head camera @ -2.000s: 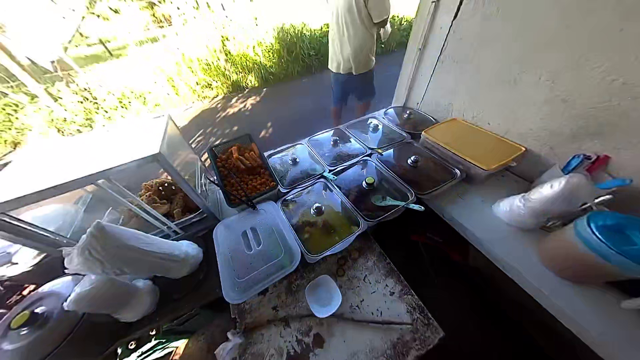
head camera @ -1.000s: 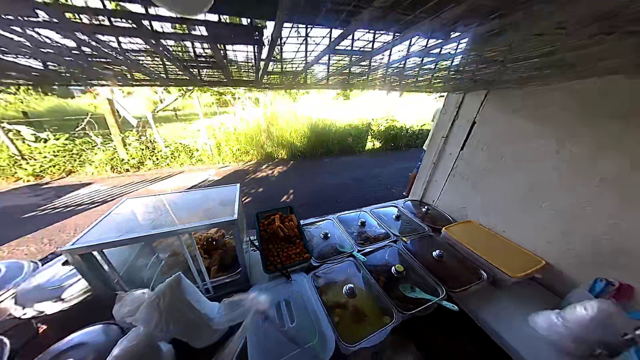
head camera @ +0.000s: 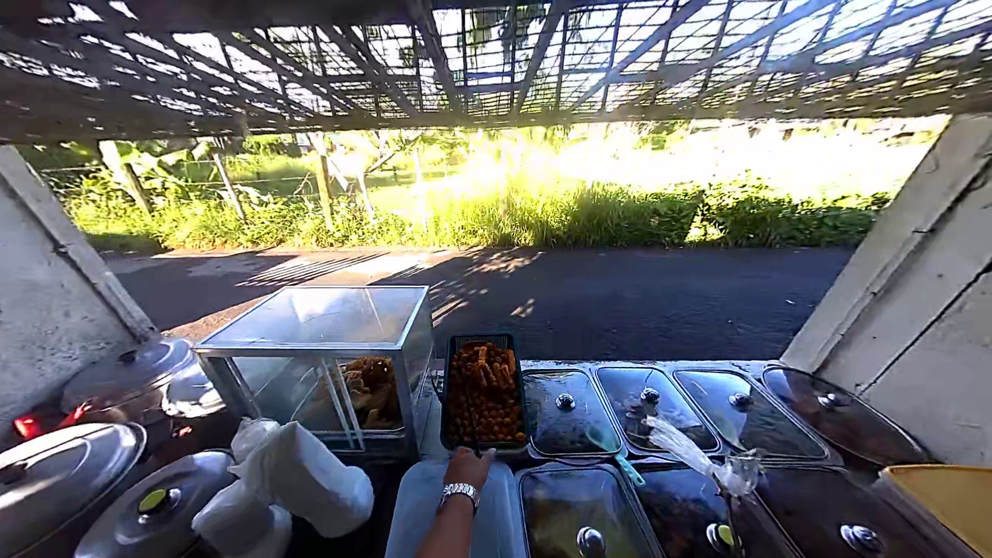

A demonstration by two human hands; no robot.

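Observation:
My left hand, with a metal-banded watch on its wrist, is at the near edge of a dark basket-like tray of orange-brown food pieces. Its fingers close around the handle of a thin dark utensil that reaches into the food; the utensil's type is unclear. Below the hand lies a translucent plastic lid or container. My right hand is not visible. A clear plastic bag appears above the glass-lidded trays on the right, and what holds it cannot be seen.
A glass display case with fried food stands left of the tray. White plastic bags and lidded pots are nearer. Several glass-lidded food trays, a turquoise spoon and a yellow-lidded box are right. A slatted roof hangs overhead.
The view has swung up and left. My left hand has come into view at the food tray, and a clear bag now shows over the lidded trays. The person outside is out of view.

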